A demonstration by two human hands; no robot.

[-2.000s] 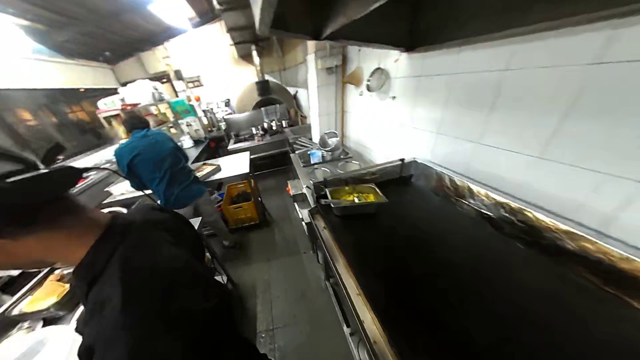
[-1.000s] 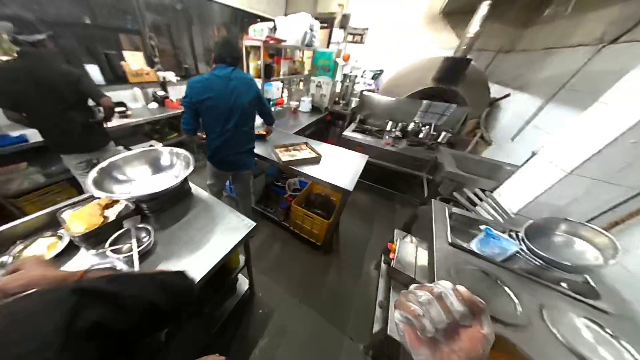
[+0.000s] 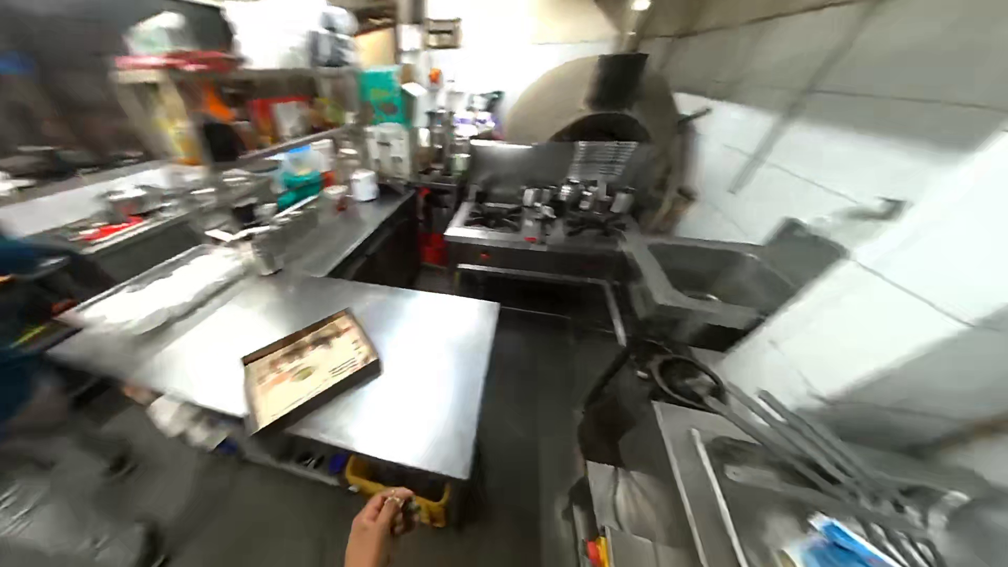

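Observation:
One hand, which looks like my left hand (image 3: 382, 520), reaches up from the bottom edge, left of centre. Its fingers are curled toward the right. Something small and blurred shows at the fingertips; I cannot tell if the hand holds it. Just beyond the fingers is a yellow crate (image 3: 433, 510) beneath a steel table (image 3: 425, 370). On the tabletop, farther up and left, lies a shallow cardboard box (image 3: 311, 370) with a printed face, apart from the hand. My right hand is out of view.
A person in blue (image 3: 20, 331) is at the left edge. Ahead stand a gas stove (image 3: 496, 236), a domed oven (image 3: 551, 102) and a steel sink (image 3: 709, 272). On the right counter are a round strainer (image 3: 685, 382), long-handled utensils (image 3: 819, 449) and a blue packet (image 3: 850, 543). Dark floor (image 3: 535, 394) runs between.
The view has swung and moved forward, closer to the steel table and cardboard box. A whitish-covered hand seen at the lower right one second ago is out of view.

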